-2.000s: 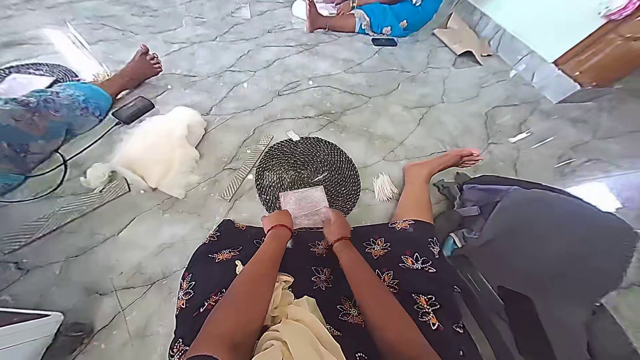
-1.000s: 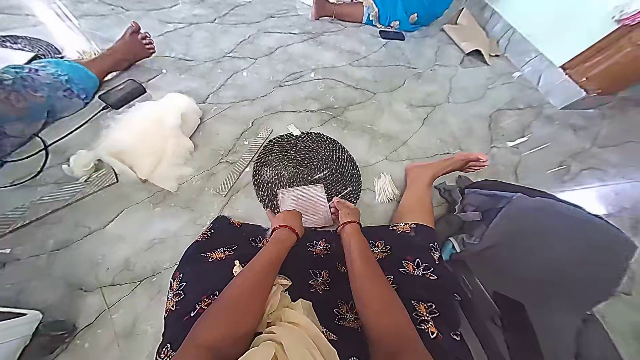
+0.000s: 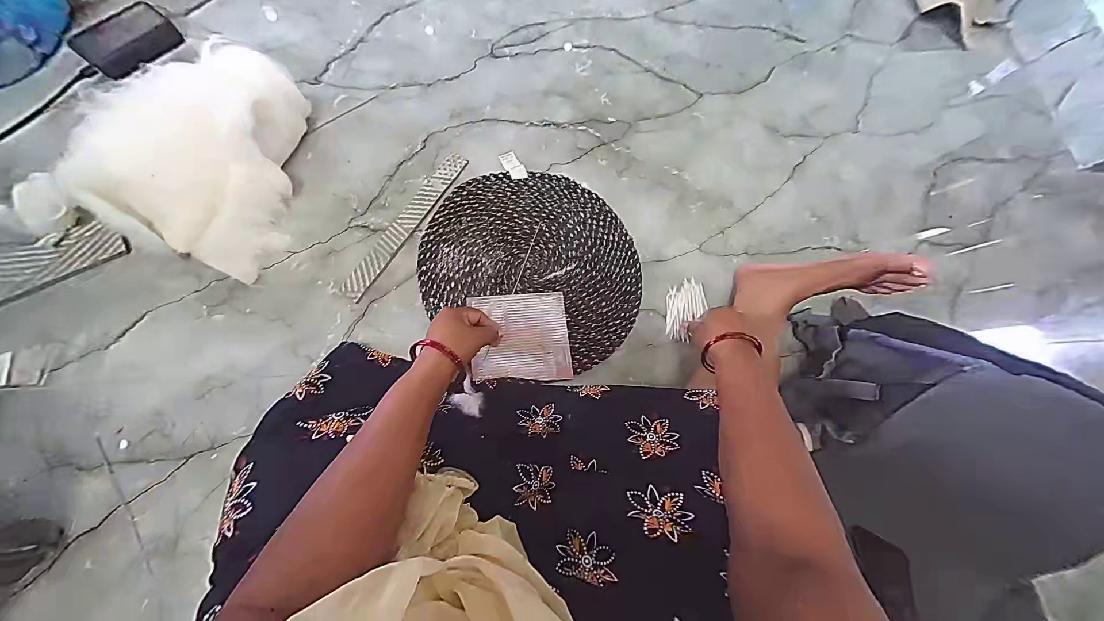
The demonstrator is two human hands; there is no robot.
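A round black-and-white woven mat (image 3: 535,233) lies on the marble floor before me. On its near edge rests a clear ribbed square sheet (image 3: 526,336), its lower edge by my patterned dark garment. My left hand (image 3: 466,332) is at the sheet's left edge, fingers pinched on a white cotton tuft (image 3: 467,401) that hangs beneath it. My right hand (image 3: 720,328) is at the near end of a bundle of thin white cotton wicks (image 3: 686,306), beside my foot; its fingertips are partly hidden, so whether it grips one is unclear.
A large heap of white cotton (image 3: 190,147) lies at the upper left near a dark device (image 3: 127,36) with a cable. A striped flat strip (image 3: 405,228) lies left of the mat. Grey fabric (image 3: 940,431) is at the right, beside my bare foot (image 3: 828,280).
My right hand has left the ribbed sheet and moved right to the white bundle. My left hand remains at the sheet's left side. The view has shifted.
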